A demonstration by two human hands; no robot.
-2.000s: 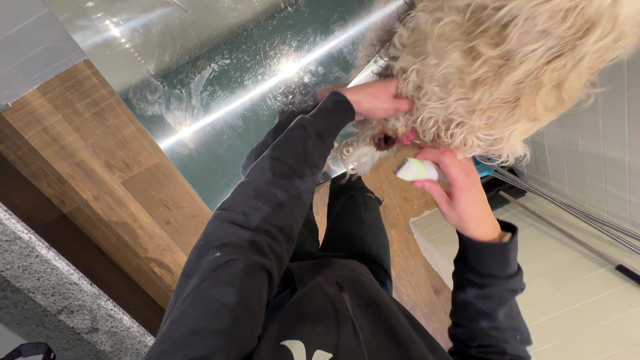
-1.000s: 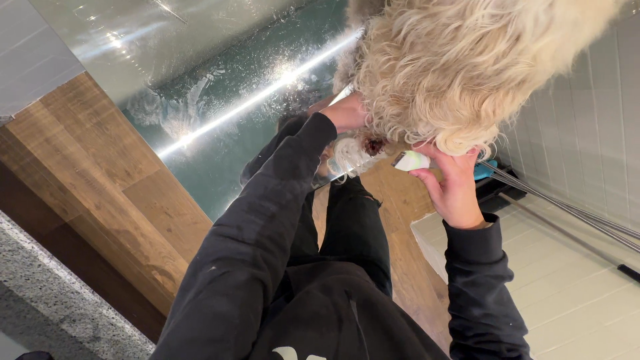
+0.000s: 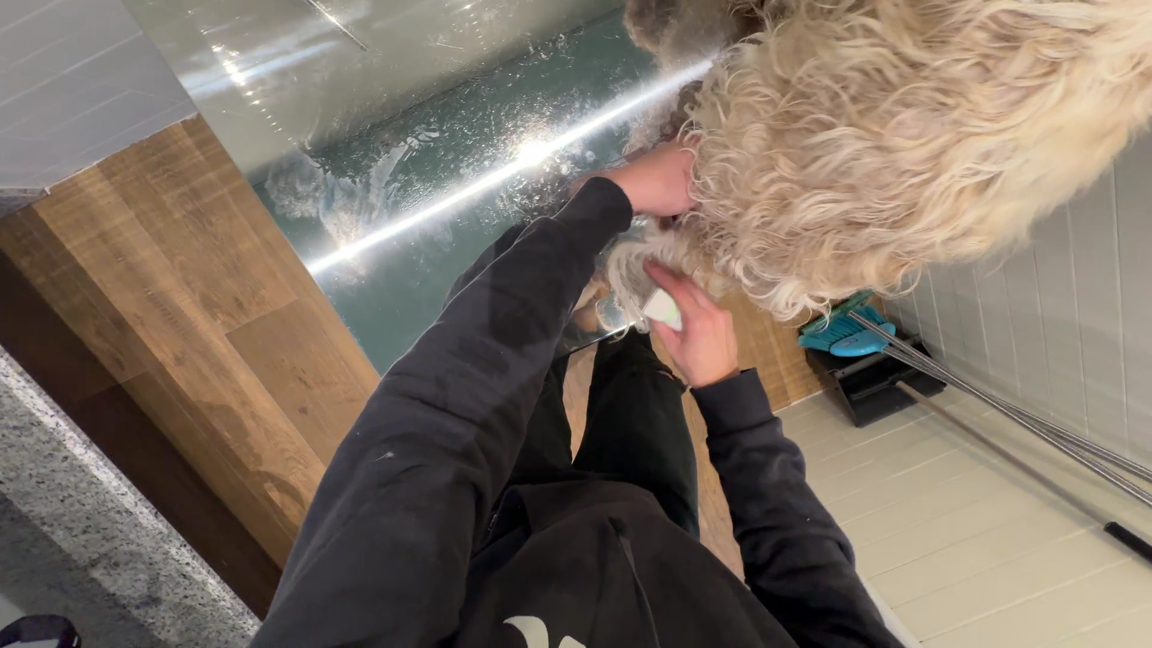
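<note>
A dog with curly cream fur (image 3: 882, 135) stands at the upper right, on or at the edge of a wet, shiny tabletop (image 3: 432, 180). My left hand (image 3: 661, 180) reaches into the fur at the dog's near side, its fingers hidden there, so its hold is unclear. Lower and to the right, my right hand (image 3: 700, 333) grips a small white and pale green object (image 3: 662, 309), whose kind I cannot make out. Its fingers touch a hanging tuft of light fur (image 3: 634, 270) at the table's edge. The dog's face is not visible.
A turquoise broom head (image 3: 846, 335) rests in a black dustpan (image 3: 873, 382) on the wood floor by the panelled wall (image 3: 1062, 261), with long metal handles running right. A speckled stone surface (image 3: 108, 531) lies at the lower left.
My right hand has moved left, from beside the curly fur to the light tuft, still holding the small object. The dark spot seen between my hands earlier is now out of sight.
</note>
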